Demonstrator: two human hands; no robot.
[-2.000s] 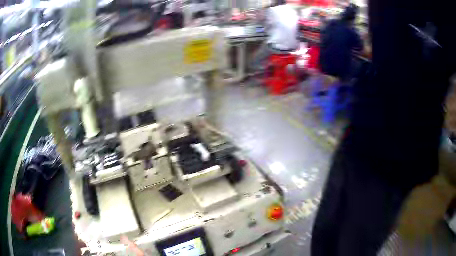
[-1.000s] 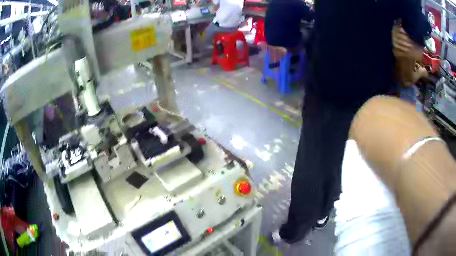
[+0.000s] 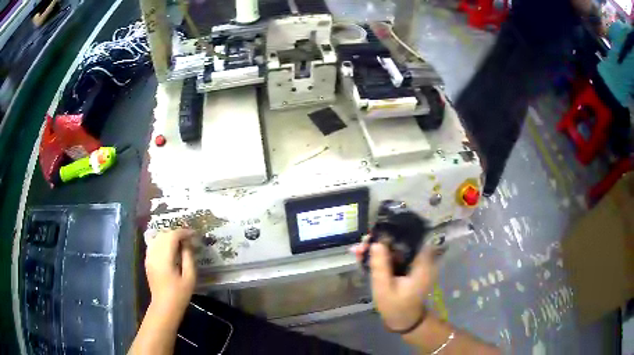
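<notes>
My right hand (image 3: 403,291) holds a blurred black object (image 3: 402,232), like one or more handheld units, in front of the machine beside the touchscreen panel (image 3: 328,220). My left hand (image 3: 170,267) is at the machine's front left edge, beside small knobs (image 3: 252,234); its fingers are bent and I see nothing in it. The left fixture (image 3: 235,64) and right fixture (image 3: 381,82) sit on their carriages behind the panel. The off-white machine (image 3: 222,197) has chipped paint.
A greyish tray (image 3: 87,277) with black units in its left pockets lies on the dark bench. Behind it are a neon-green tool (image 3: 87,165), a red bag (image 3: 61,142) and tangled cables (image 3: 115,55). An emergency stop (image 3: 470,195) is at the right corner. A person's dark-clothed leg (image 3: 497,104) stands beyond.
The view has swung left and down, bringing the tray and both hands into sight. The forearm at the right has given way to my right hand with the black object before the machine.
</notes>
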